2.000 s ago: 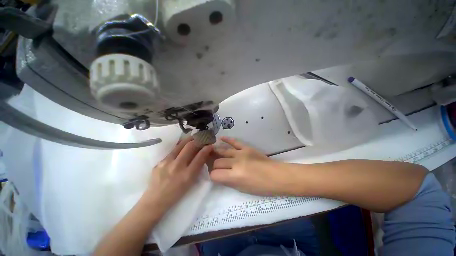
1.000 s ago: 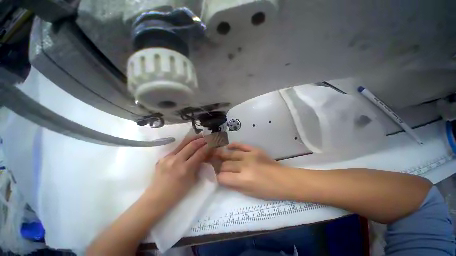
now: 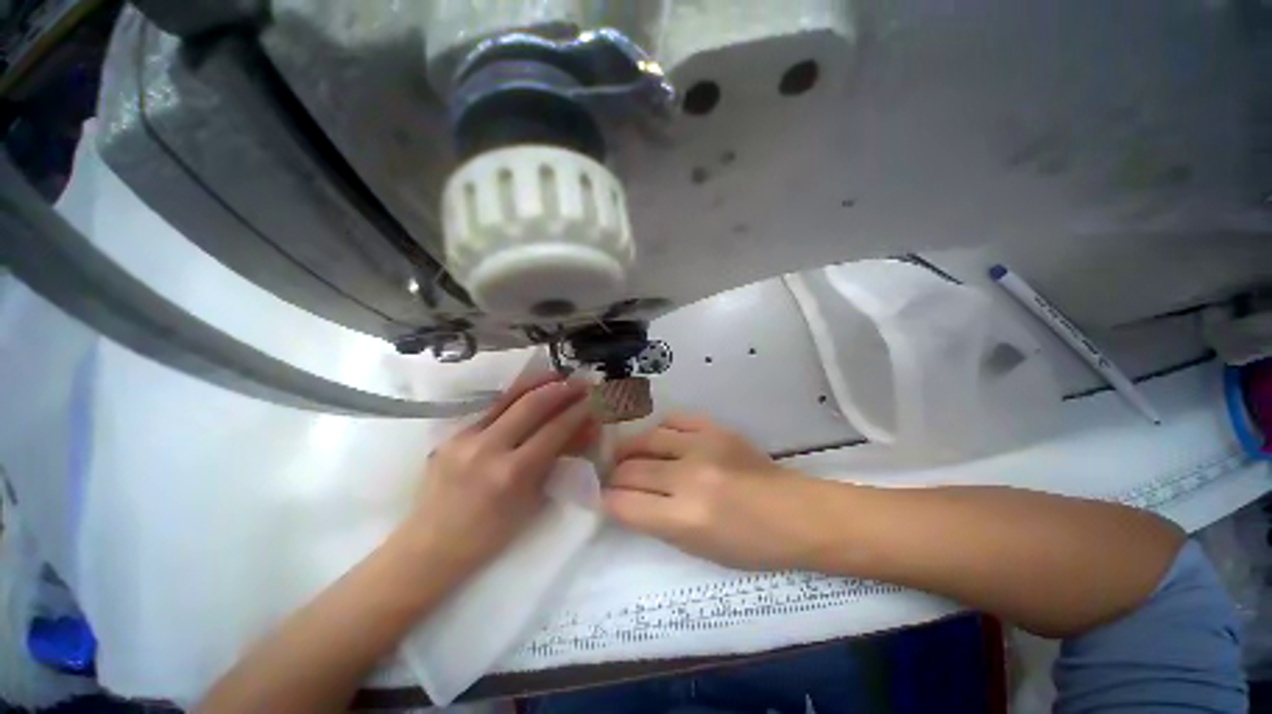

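Note:
Sheer white fabric (image 3: 509,593) lies under my left hand and drapes towards the table's front edge. My left hand (image 3: 509,446) is on the fabric, its fingertips close to the presser foot area; the fingertips are partly hidden. My right hand (image 3: 698,488) is just right of it, fingers curled at the fabric's edge below the knurled brownish screw (image 3: 624,400). Whether its fingers pinch the fabric is hard to tell. The needle is hidden by the dark metal parts (image 3: 614,346) under the sewing machine head (image 3: 893,154).
A big white ribbed dial (image 3: 537,230) and a curved grey bar (image 3: 279,374) stand in front at the left. A cut white piece with a folded band (image 3: 854,366) and a pen (image 3: 1071,342) lie at the right. A printed scale (image 3: 698,603) runs along the front edge.
The camera view has shifted, so the machine head and dial appear larger and further right. Both hands stay beside the foot, with slight finger shifts; the fabric between them has moved little.

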